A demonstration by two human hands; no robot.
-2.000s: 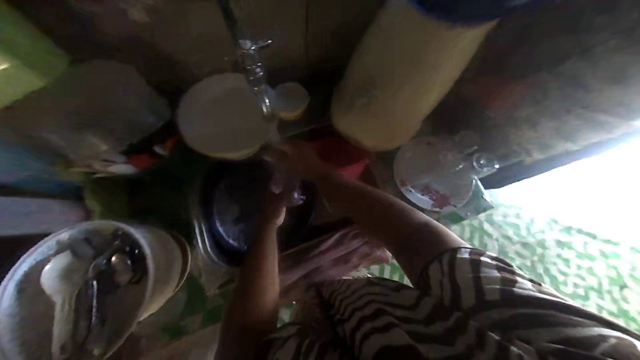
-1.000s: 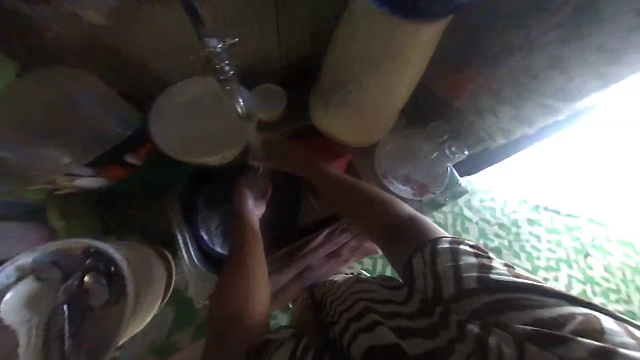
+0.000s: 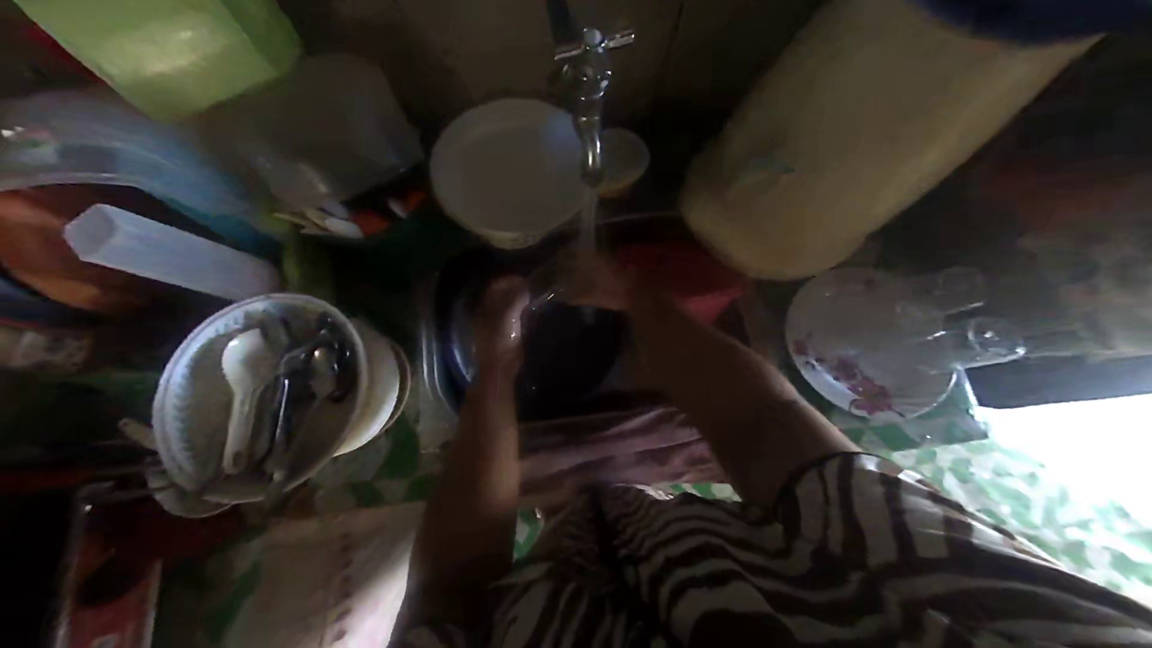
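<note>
Water runs from a metal faucet (image 3: 589, 108) down over my right hand (image 3: 594, 279), which is blurred above a dark basin (image 3: 576, 360). My left hand (image 3: 506, 306) is at the basin's left part, over a dark round pan or bowl (image 3: 459, 333). Between the hands there is a shiny, see-through streak, and whether it is water or a held thing I cannot tell. Both hands' fingers are too dim and blurred to read. A red container (image 3: 702, 279) lies partly behind my right wrist. A white round bowl or lid (image 3: 508, 171) stands behind the basin, beside the faucet.
At left, a white bowl (image 3: 171, 396) holds a white spoon (image 3: 241, 387) and metal cutlery. A tall cream container (image 3: 810, 153) stands at back right. A flowered plate (image 3: 864, 360) with clear glassware (image 3: 985, 342) is at right. A green container (image 3: 171, 54) is at upper left.
My left hand has moved left, away from my right hand; two seconds ago they were close together. The view has shifted, showing more of the left side.
</note>
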